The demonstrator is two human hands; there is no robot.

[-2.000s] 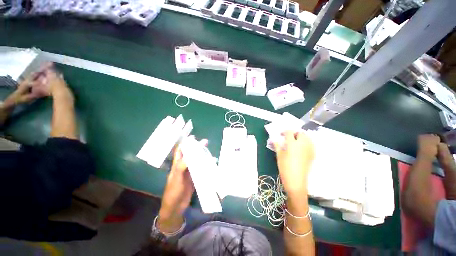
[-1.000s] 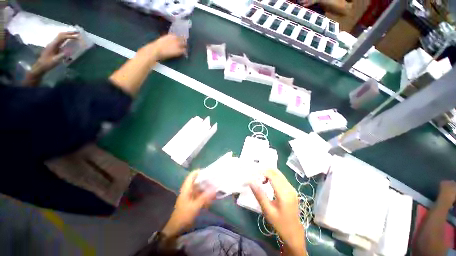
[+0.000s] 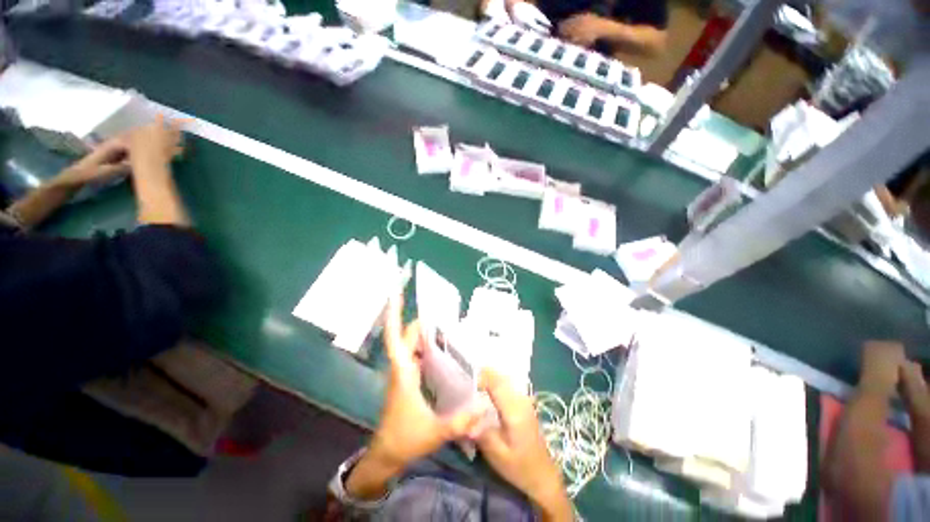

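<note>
My left hand [image 3: 406, 413] and my right hand [image 3: 510, 433] are together at the lower middle, both holding a white card piece [image 3: 447, 377] that stands up between them, partly hidden by fingers. A second white panel [image 3: 436, 296] rises just beyond it; I cannot tell whether the two are joined. Left of my hands stand finished white packs [image 3: 345, 291] in a slanted row. A flat white pile [image 3: 500, 331] lies just right of and beyond my hands.
Rubber bands [image 3: 576, 433] lie tangled right of my right hand. Leaflets [image 3: 591, 311] and large white stacks [image 3: 693, 393] are further right. Purple-printed cartons [image 3: 515, 175] lie beyond the pale strip [image 3: 326, 178]. A grey post [image 3: 785, 194] slants at right. Other people's arms [image 3: 153, 173] are at left and right.
My hands have come closer together, and the card piece between them is now upright. The neighbour's arm at left has drawn back from the far belt. The view has shifted.
</note>
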